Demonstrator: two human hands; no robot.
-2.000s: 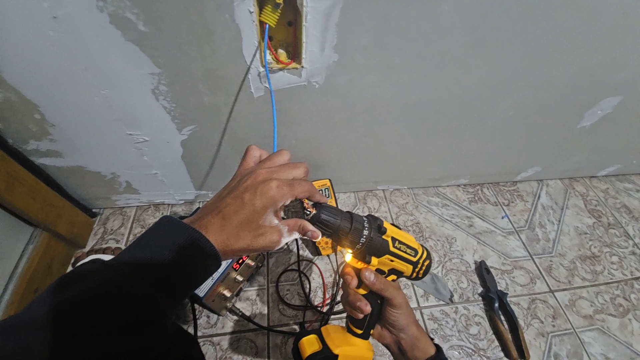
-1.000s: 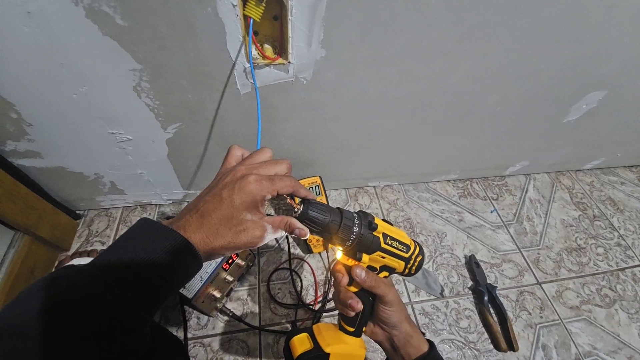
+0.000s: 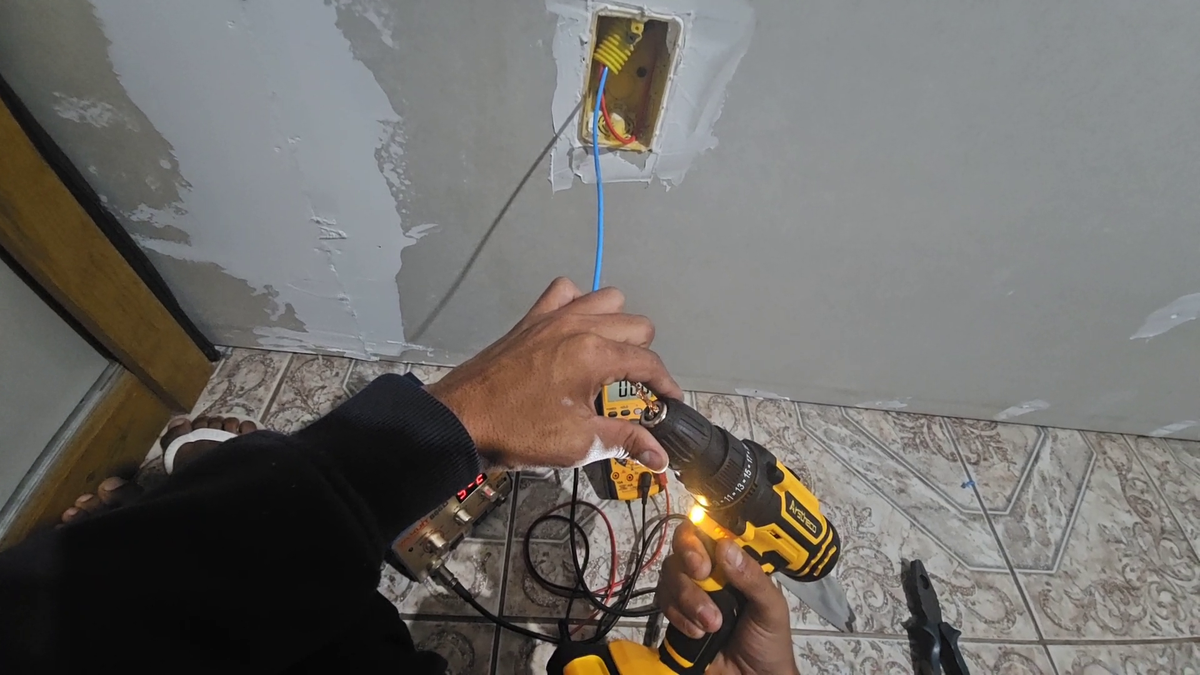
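Observation:
My left hand [image 3: 572, 384], in a black sleeve, has its thumb and index finger on either side of the front of the black chuck [image 3: 689, 436] of a yellow and black cordless drill [image 3: 797, 525]. Bare copper strands [image 3: 647, 401] show at the chuck's mouth. From the yellow wall box [image 3: 647, 84], a blue wire [image 3: 598, 187] runs down behind my left hand, where its lower end is hidden. My right hand [image 3: 727, 600] is wrapped around the drill's grip from below, with the forefinger near the trigger. The drill's lamp is lit.
A yellow multimeter [image 3: 623, 478] lies behind the chuck, with black and red leads [image 3: 572, 562] coiled on the tiled floor. A metal-cased device with a red display [image 3: 450, 525] is under my left forearm. Pliers [image 3: 928, 619] and a putty knife blade [image 3: 825, 600] lie right. A foot [image 3: 202, 436] shows left.
The index finger and thumb of my left hand have shifted slightly at the chuck's front. My right hand keeps its hold on the drill.

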